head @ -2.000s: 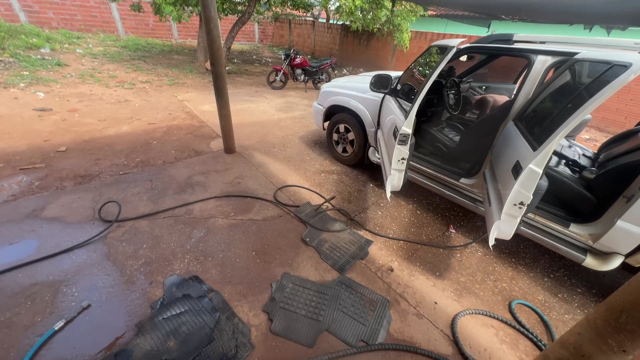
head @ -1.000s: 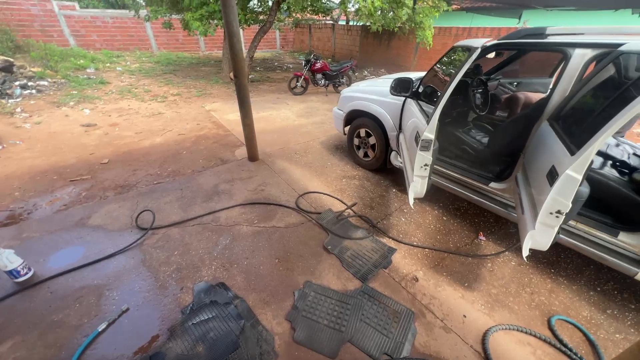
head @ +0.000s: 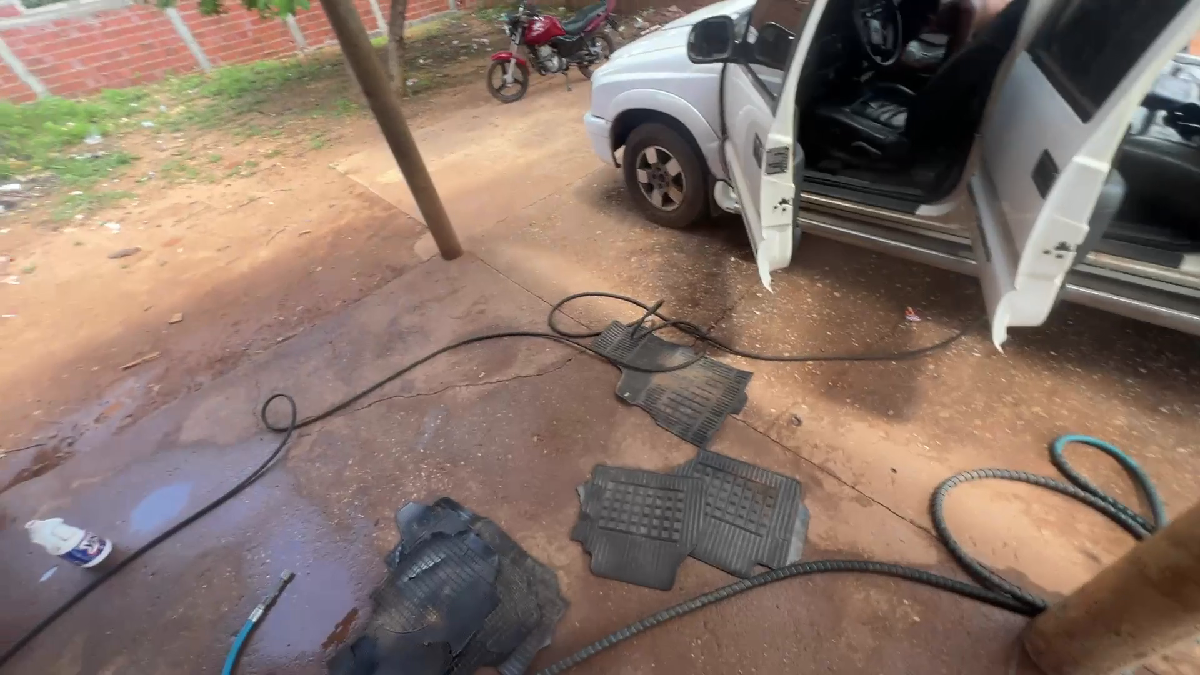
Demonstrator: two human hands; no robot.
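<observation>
Neither of my hands is in view. Black rubber car floor mats lie on the wet concrete: a dusty one (head: 689, 384) in the middle, two overlapping ones (head: 647, 525) nearer, and a crumpled pile (head: 450, 591) at the bottom. A thin black hose (head: 450, 347) runs across the ground, looped over the dusty mat. A ribbed black hose (head: 844, 567) with a blue-green section curls at the lower right. At the lower left are a blue hose end with a metal tip (head: 258, 614) and a white plastic bottle (head: 70, 542) lying on its side.
A white car (head: 656, 84) stands at the upper right with its front door (head: 773, 159) and rear door (head: 1059, 178) open. A thin post (head: 398, 141) rises left of centre, and a thick post (head: 1125, 600) at the lower right. A red motorcycle (head: 548, 42) is parked behind.
The view has tilted down and shifted. The white bottle, out of sight in the earliest frame, now shows whole. Nothing on the ground has plainly moved.
</observation>
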